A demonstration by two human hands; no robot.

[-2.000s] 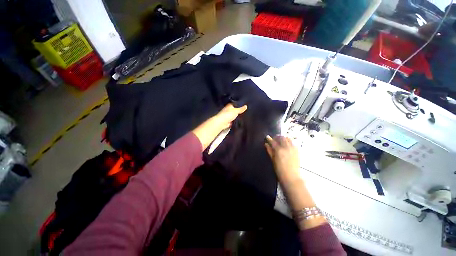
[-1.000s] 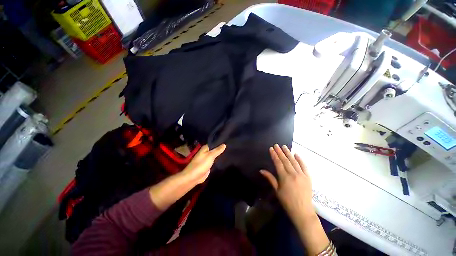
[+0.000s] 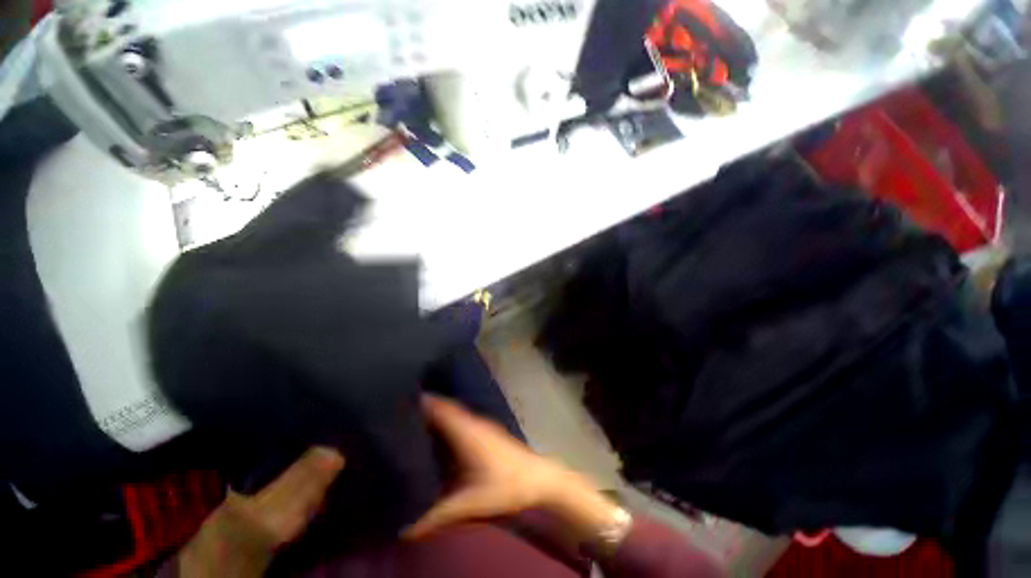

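Note:
A black fabric panel (image 3: pixel 294 327), blurred by motion, lies partly over the white table's front edge and hangs toward my lap. My left hand (image 3: pixel 277 502) pinches its near edge at the lower left. My right hand (image 3: pixel 486 469) is round the panel's near right side, with the fingertips partly hidden in folds. The white sewing machine (image 3: pixel 260 57) stands behind the panel, its presser foot area (image 3: pixel 201 164) beyond the panel's upper left. Red-handled snips (image 3: pixel 379 152) lie right of the needle, partly hidden, beside small dark strips (image 3: pixel 435 141).
A large black fabric pile (image 3: pixel 791 350) lies at the right, beside a red crate (image 3: pixel 904 169). A red and black bundle (image 3: pixel 701 57) lies on the white table (image 3: pixel 531 226) at the back. Another red crate (image 3: pixel 175 514) shows at the lower left. Dark fabric hangs at the far left.
The view has swung right, bringing the right-hand pile into sight. My right hand has gone from lying flat on the fabric to gripping it. The panel is now bunched between both hands.

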